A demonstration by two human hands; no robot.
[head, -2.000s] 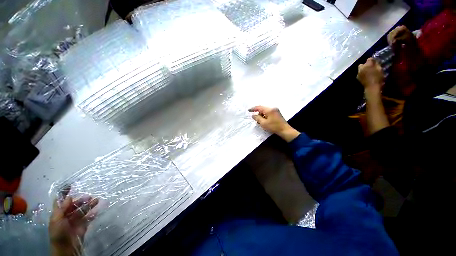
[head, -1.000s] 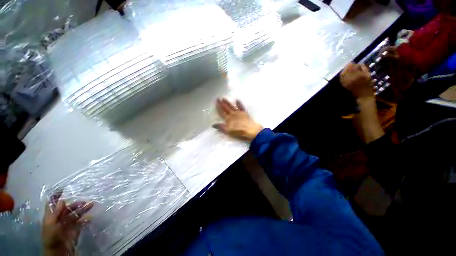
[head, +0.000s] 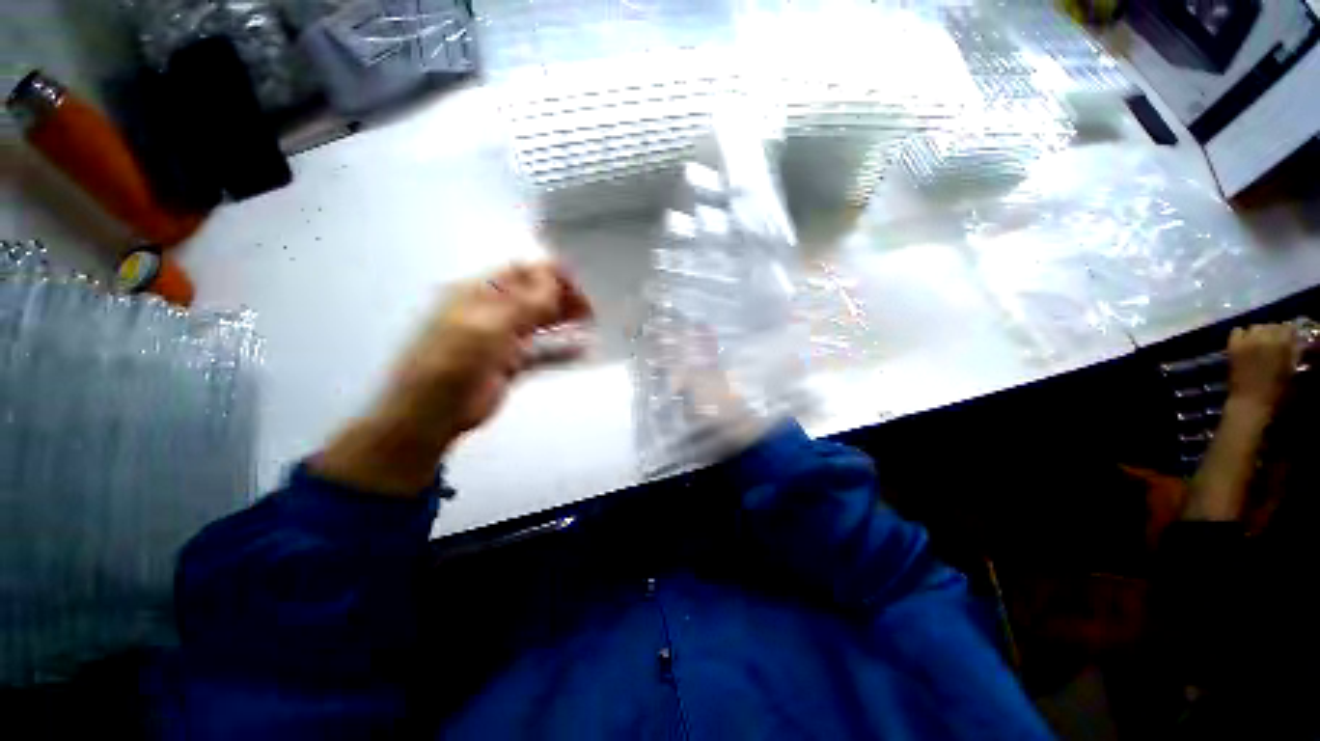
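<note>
A clear compartment tray (head: 709,275) stands tilted up over the middle of the table, blurred, with bright pocket glints. My right hand (head: 717,403) is at its lower part, seen partly through the clear plastic, and holds it. My left hand (head: 471,348) is raised to the left of the tray, apart from it, with curled fingers. It is strongly blurred, and a whitish patch shows at its fingertips; I cannot tell whether it holds anything. Flat tray stacks (head: 615,130) lie behind the tray. An upright tray stack (head: 116,478) fills the left side.
An orange flask (head: 90,152), a small round orange item (head: 152,272) and a black pouch (head: 217,123) are at the back left. Clear film (head: 1107,253) lies at the right, near a phone (head: 1154,119) and a carton (head: 1259,116). Another person's hand (head: 1262,359) holds a tray.
The view has swung left. Both hands have left the table surface; my right hand now holds a tilted tray. The film sheet spread at the front left no longer shows there.
</note>
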